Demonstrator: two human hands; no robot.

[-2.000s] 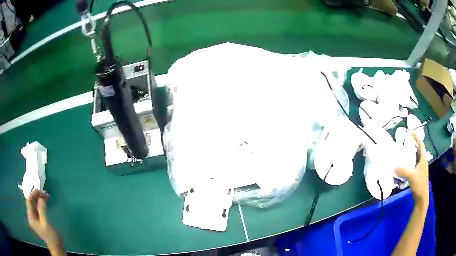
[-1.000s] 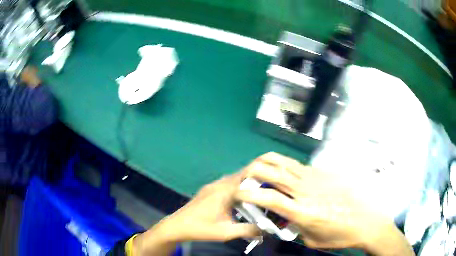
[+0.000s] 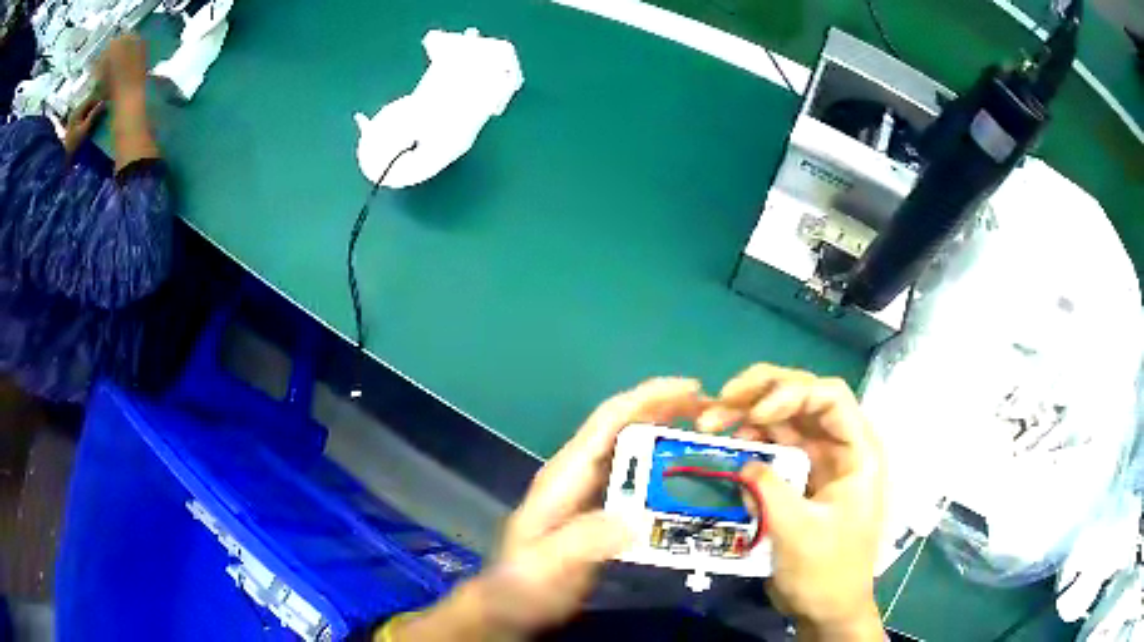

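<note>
My left hand (image 3: 565, 527) and my right hand (image 3: 822, 502) hold an open white plastic housing (image 3: 636, 495) between them, at the bench's front edge. Its open side faces up. Inside are a blue battery pack (image 3: 684, 498), a small circuit board (image 3: 698, 536) below it, and a red wire looping over both. My right fingers lie on the battery's right end. A small white stub (image 3: 699, 581) sticks out of the housing's near edge. The black electric screwdriver (image 3: 941, 194) hangs in front of the grey screw feeder (image 3: 828, 188).
A white unit (image 3: 439, 107) with a black cable lies on the green bench (image 3: 565, 251). A clear bag of white parts (image 3: 1029, 376) lies right of the feeder. A person in dark sleeves (image 3: 88, 226) works at far left, above a blue crate (image 3: 188, 514).
The housing has turned in my hands, and its battery, board and red wire now show clearly. The view has shifted; the feeder and screwdriver appear farther right.
</note>
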